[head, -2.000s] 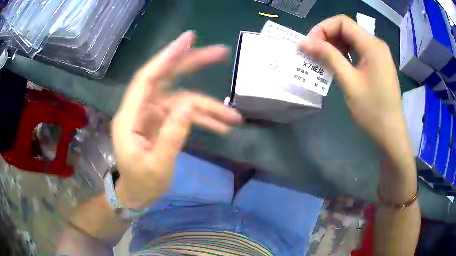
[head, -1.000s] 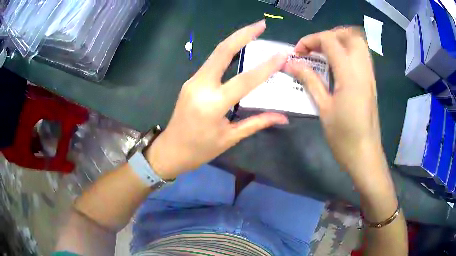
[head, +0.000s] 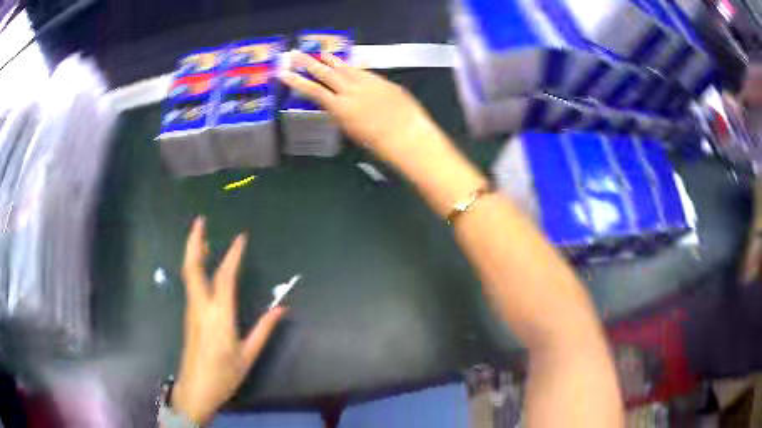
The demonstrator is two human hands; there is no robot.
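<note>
A blue carton with a printed white side [head: 312,135] stands at the far part of the green bench, just right of two similar cartons [head: 244,145] that stand side by side. My right hand [head: 355,96] reaches over it; the fingers lie across its top and left edge, and the thumb is hidden. My left hand [head: 215,326] is low at the left, fingers spread, holding nothing.
Blue-and-white cartons [head: 601,188] stand in a row at the right, with more stacked behind. A blurred stack of clear trays [head: 50,192] is at the left. A yellow strip [head: 240,182] and small white scraps [head: 285,291] lie on the green bench [head: 368,276].
The view has turned to the bench's far edge. My right hand has moved from the labelled carton in front of me to a carton in the far row. My left hand has come away, empty.
</note>
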